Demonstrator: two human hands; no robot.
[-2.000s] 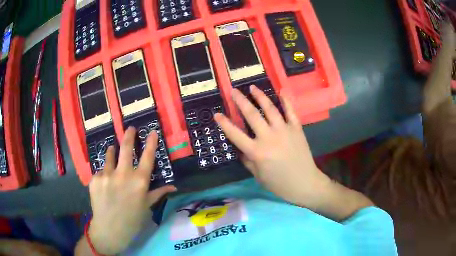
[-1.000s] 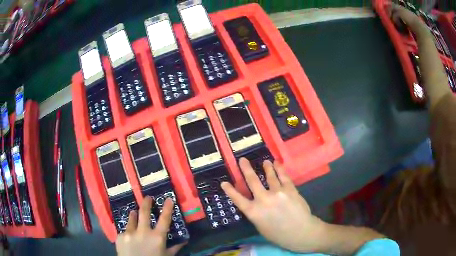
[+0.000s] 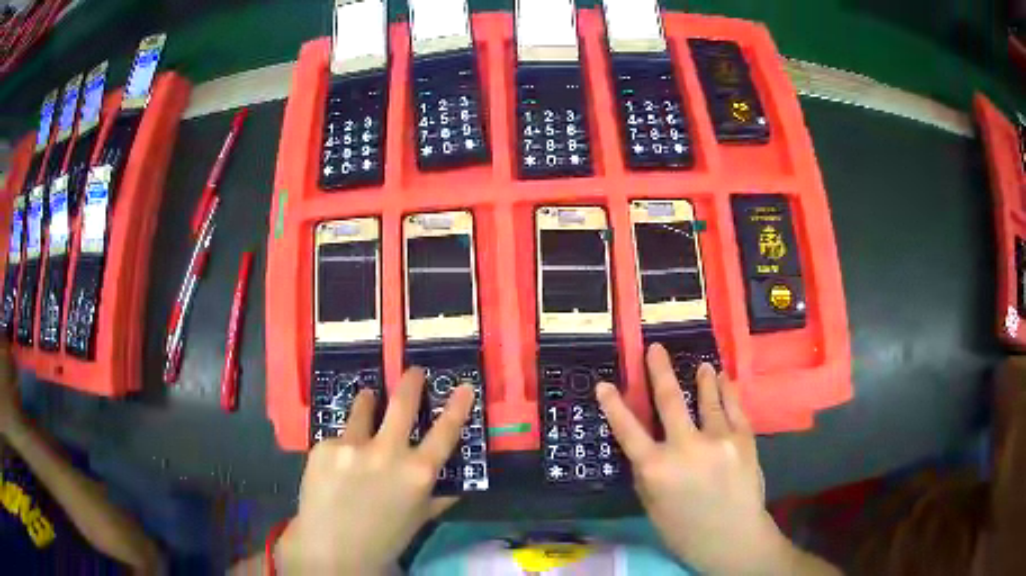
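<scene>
A red-orange foam tray [image 3: 506, 192] holds open flip phones in two rows. The back-row phones show white screens [image 3: 547, 28]; the front-row phones show dark screens [image 3: 441, 276] in gold rims. My left hand [image 3: 377, 478] rests with spread fingers on the keypads of the two front-left phones. My right hand [image 3: 698, 473] has its fingers over the keypads of the two front phones right of the gap. Neither hand grips anything. Two closed phones lie at the tray's right end, one [image 3: 773, 261] in front. Parts of the front keypads are hidden under my fingers.
Red pens [image 3: 235, 330] and a white-and-red pen [image 3: 189, 293] lie left of the tray. Another tray [image 3: 144, 242] with lit phones stands further left. Part of a tray [image 3: 999, 169] is at the right edge. A person's arm [image 3: 79, 484] is at lower left.
The view has turned and levelled, and the left tray shows more fully. The back-row white screens, out of view two seconds ago, now show. Both hands stay over the front keypads.
</scene>
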